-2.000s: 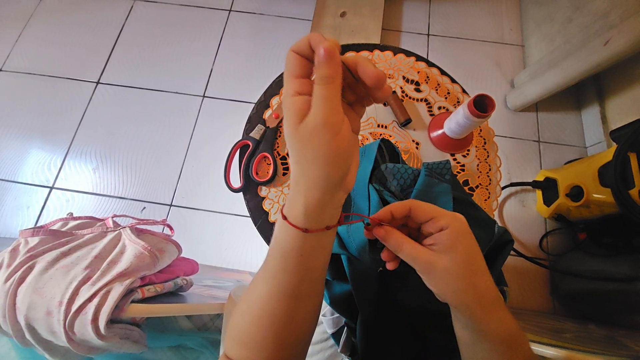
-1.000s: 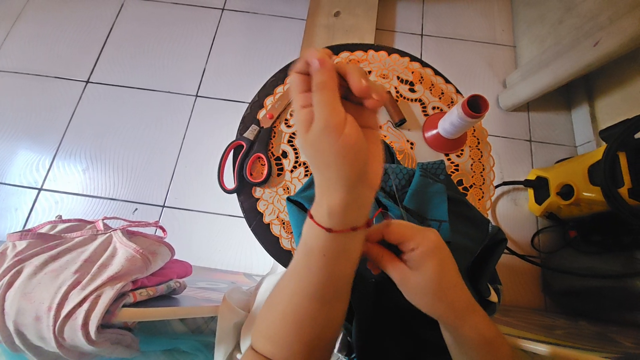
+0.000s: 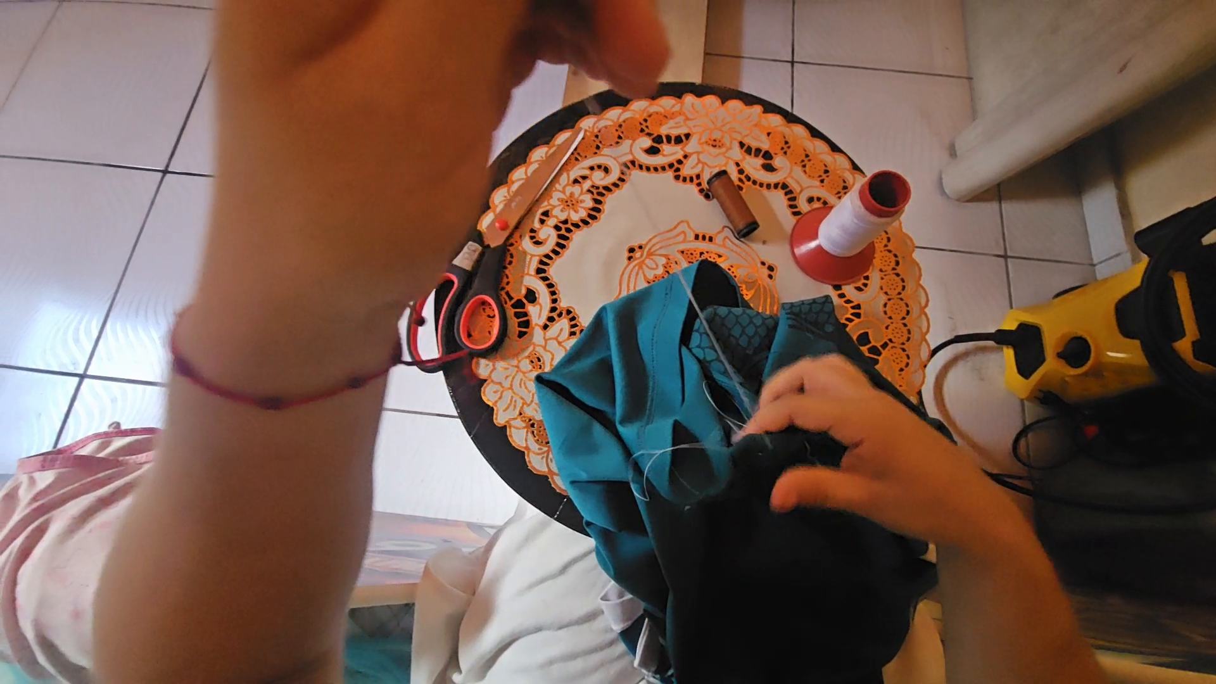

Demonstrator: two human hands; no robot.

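Teal and black cloth (image 3: 617,380) lies bunched over the near side of a round table (image 3: 494,408) with an orange and white cutwork cover. Pale thread (image 3: 708,328) runs across the cloth near the fingers of my right hand (image 3: 836,446), which rests by the dark part with its thumb apart. My left hand (image 3: 589,38) is raised close to the camera at the top, partly cut off by the frame, so its grip is unclear; a red string bracelet (image 3: 275,402) circles that wrist. Scissors (image 3: 484,285) with black and red handles lie at the table's left.
A cone of white thread (image 3: 850,228) on a red base and a small brown spool (image 3: 731,204) are on the table. Pink cloth (image 3: 57,532) hangs at the lower left. A yellow machine (image 3: 1092,332) with black cables is at the right, below a pale ledge (image 3: 1073,104).
My left hand has moved up and nearer to the camera, away from the cloth. My right hand, earlier by the left wrist, is now apart from it, at the cloth.
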